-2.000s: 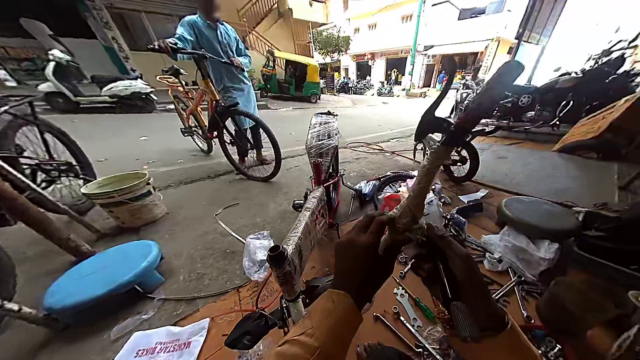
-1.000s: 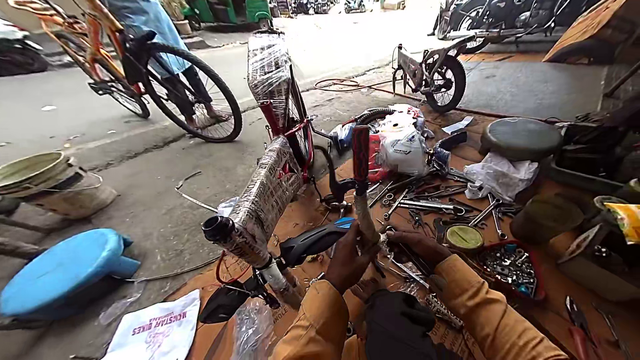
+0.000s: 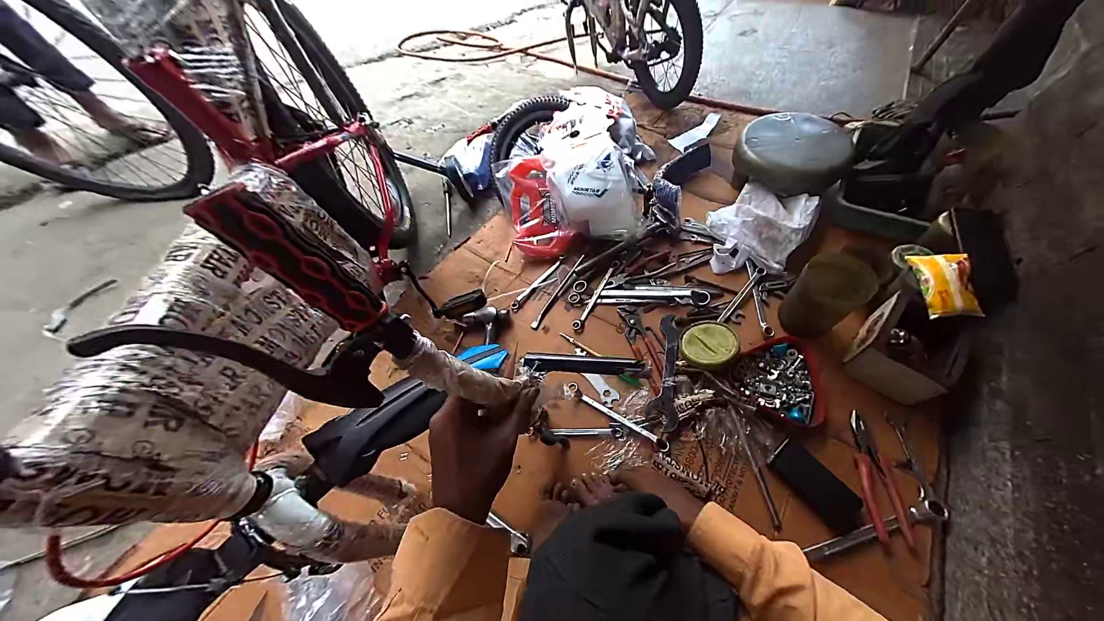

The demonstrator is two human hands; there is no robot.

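Observation:
My left hand (image 3: 474,444) is closed around the plastic-wrapped tube of a bicycle handlebar (image 3: 453,373). The bar's black and red grip (image 3: 285,254) points up and left, with a black brake lever (image 3: 216,349) beside it. Low over the cardboard, my right hand (image 3: 651,487) is largely hidden by dark cloth and my sleeve; whether it holds something does not show. Near it lie a combination wrench (image 3: 617,417) and crumpled clear plastic. Left of the bar stands a bicycle frame (image 3: 155,405) wrapped in printed film.
Wrenches and pliers (image 3: 880,483) lie scattered on the cardboard (image 3: 906,431). A red tray of small hardware (image 3: 776,379), a round green lid (image 3: 709,345) and a grey stool (image 3: 793,151) are at right. A white bag (image 3: 591,185) sits further back. Another bicycle and a person's legs are at upper left.
The view has tilted down towards the cardboard. The handlebar, upright between my hands a second ago, now leans left with its brake lever in sight. My right hand is apart from it.

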